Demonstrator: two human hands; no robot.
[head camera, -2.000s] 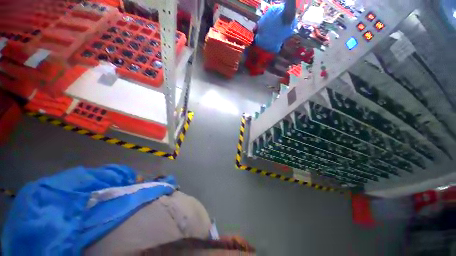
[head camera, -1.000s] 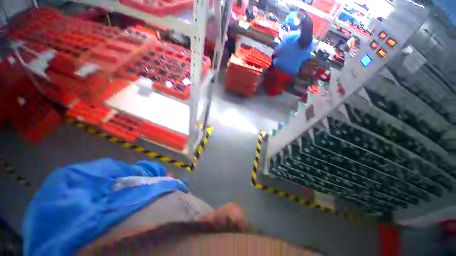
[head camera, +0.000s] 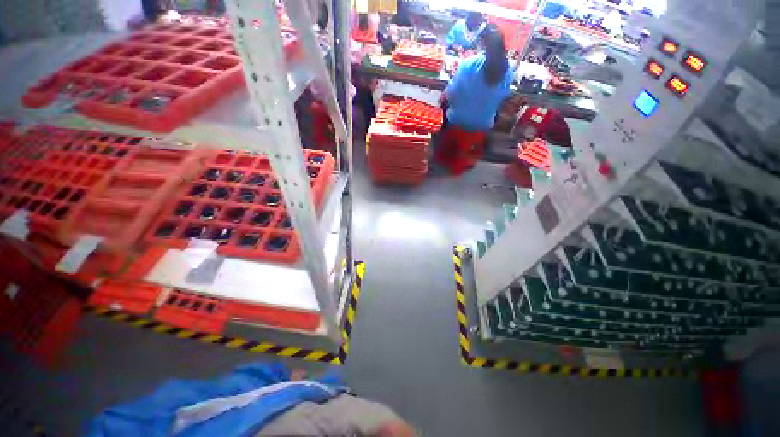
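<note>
Neither of my hands can be clearly made out. A blue sleeve or garment (head camera: 231, 401) and beige cloth show at the bottom edge. A small skin-coloured patch there is cut off, and I cannot tell what it is. Nearest on the left, a storage rack (head camera: 295, 183) holds red trays. A red cell tray (head camera: 235, 201) on its lower shelf has dark pieces in many pockets. Another red tray (head camera: 162, 72) lies on the shelf above.
A tall white test rack (head camera: 564, 201) with green shelves and red displays stands at right. Black-yellow tape (head camera: 464, 316) edges the grey floor aisle (head camera: 402, 290). Ahead are a red tray stack (head camera: 398, 154), a person in blue (head camera: 479, 90) and a workbench.
The view has tilted up, so both racks sit lower and more of the upper left tray shows. My garment has sunk towards the bottom edge. The blurred hand-like shape has nearly left the picture.
</note>
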